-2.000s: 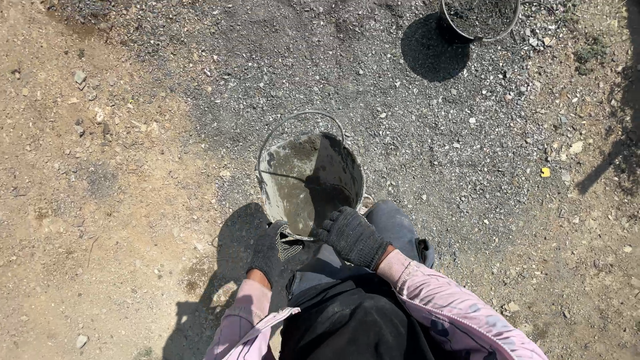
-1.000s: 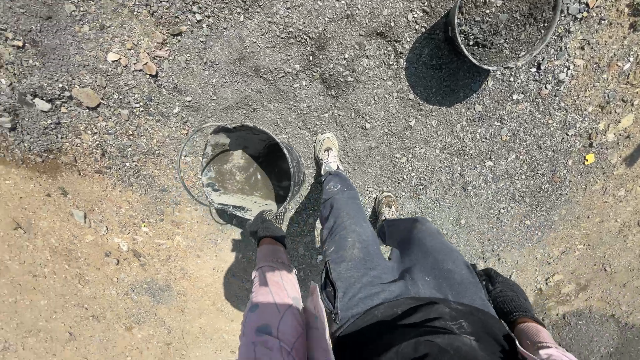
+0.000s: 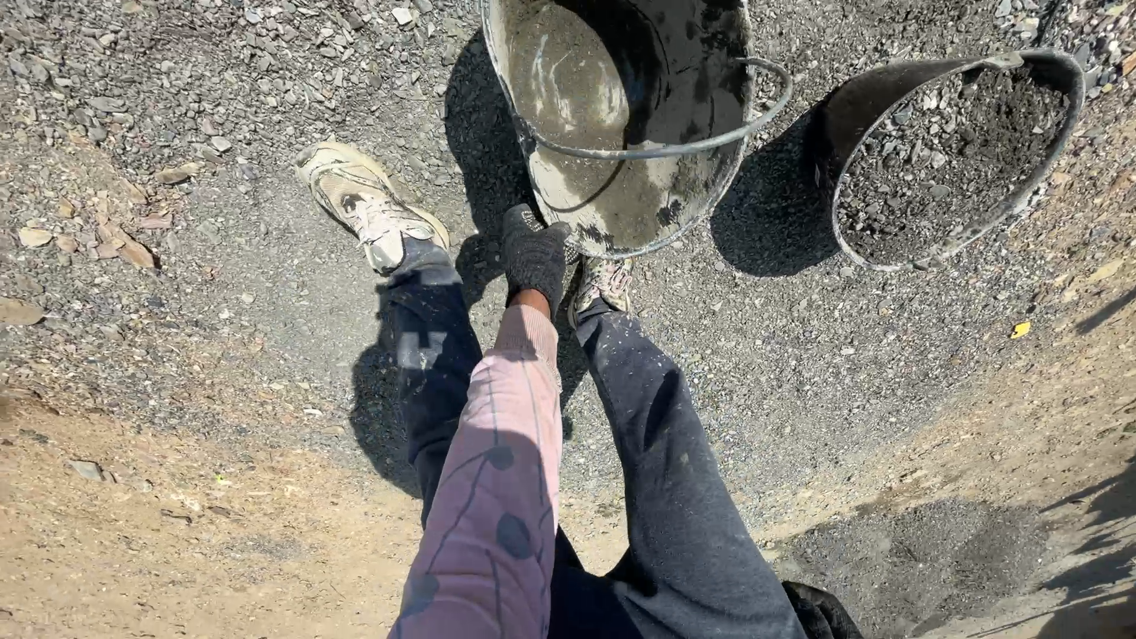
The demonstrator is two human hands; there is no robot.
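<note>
My left hand, in a dark knitted glove, grips the near rim of a bucket coated with grey residue. The bucket tilts so that its inside faces me, with a wet-looking grey-brown layer and a dark shadow in it. Its wire handle lies across the opening. My right hand, dark-gloved, shows only in part at the bottom edge beside my right leg; its fingers are hidden. Right of the held bucket, apart from it, a black bucket is full of dark gravel.
Grey gravel lies around both buckets, giving way to tan dirt toward the bottom. Flat stones lie at the left. My shoes stand near the held bucket, one on each side of my left hand. A small yellow scrap lies at the right.
Two seconds ago both hands were at the coated bucket; my right hand has since left it. The coated bucket, held by my left hand, is now much closer to the gravel-filled one.
</note>
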